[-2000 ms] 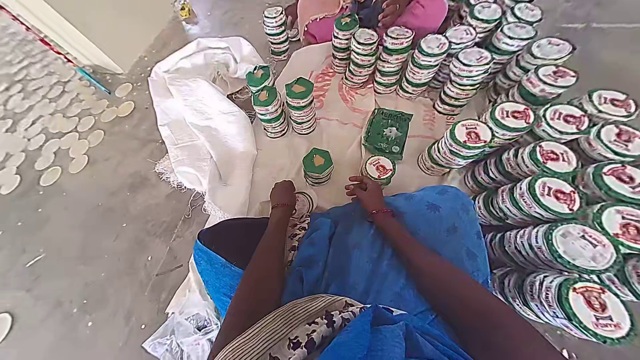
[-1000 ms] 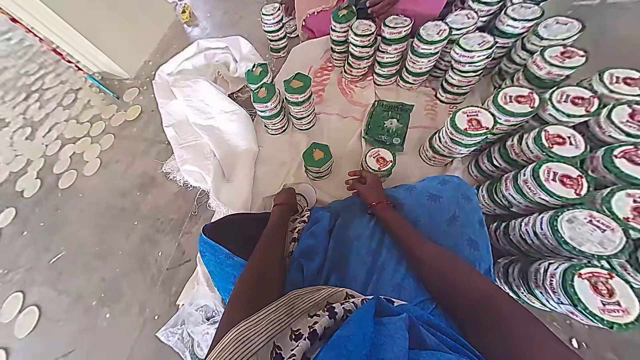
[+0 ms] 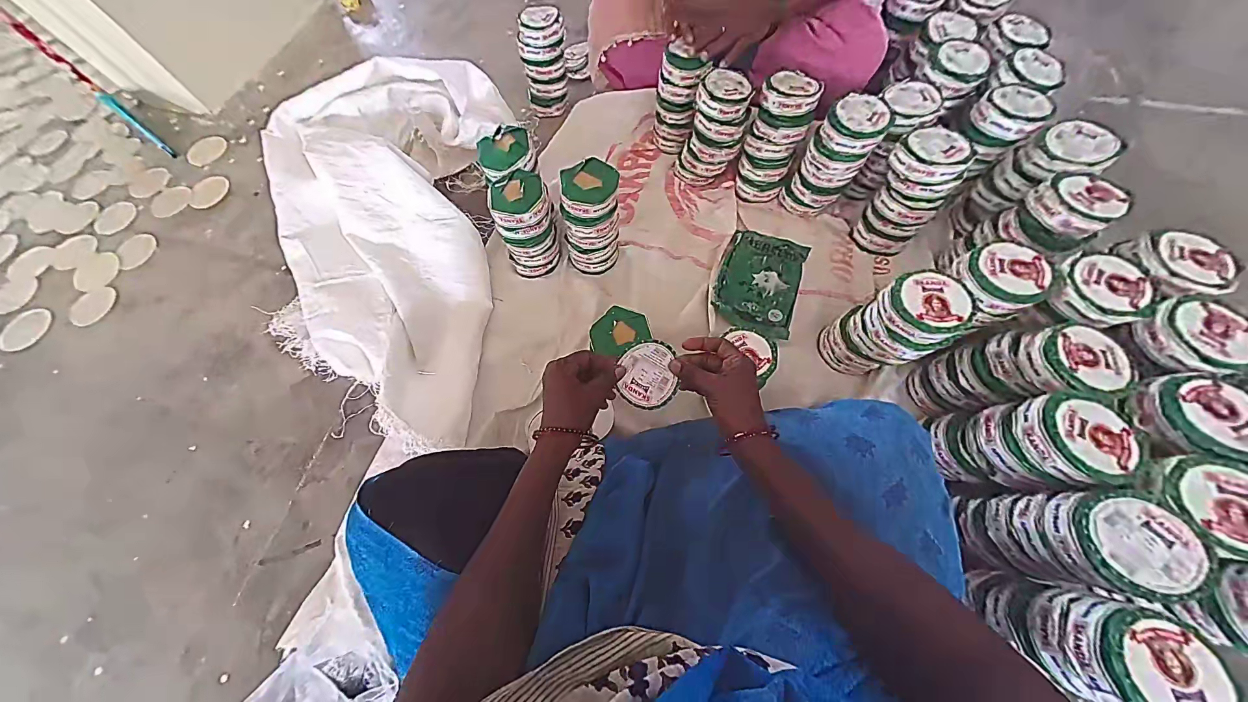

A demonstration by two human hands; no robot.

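Between my two hands a round printed label disc [image 3: 647,374] is held by its edges, its printed face up. My left hand [image 3: 577,390] pinches its left edge and my right hand [image 3: 721,380] its right edge. Just behind the disc stands a short stack topped with a green hexagonal sheet [image 3: 620,330]. A round pack with a green rim [image 3: 753,353] lies partly behind my right hand. Farther back is a green printed packet [image 3: 760,283]. A pale disc [image 3: 603,419] shows partly by my left wrist.
Many stacks of round green-and-white packs [image 3: 1082,356] fill the right side. Three stacks with green tops [image 3: 589,185] stand back left, beside a bunched white woven sack [image 3: 380,195]. Another person's hand [image 3: 721,29] is at the far stacks. Pale discs [image 3: 93,302] lie on the floor at left.
My hands have come together from apart, and the printed disc is now raised between them. Earlier my left hand was low over a pale disc, and my right hand was beside the round pack.
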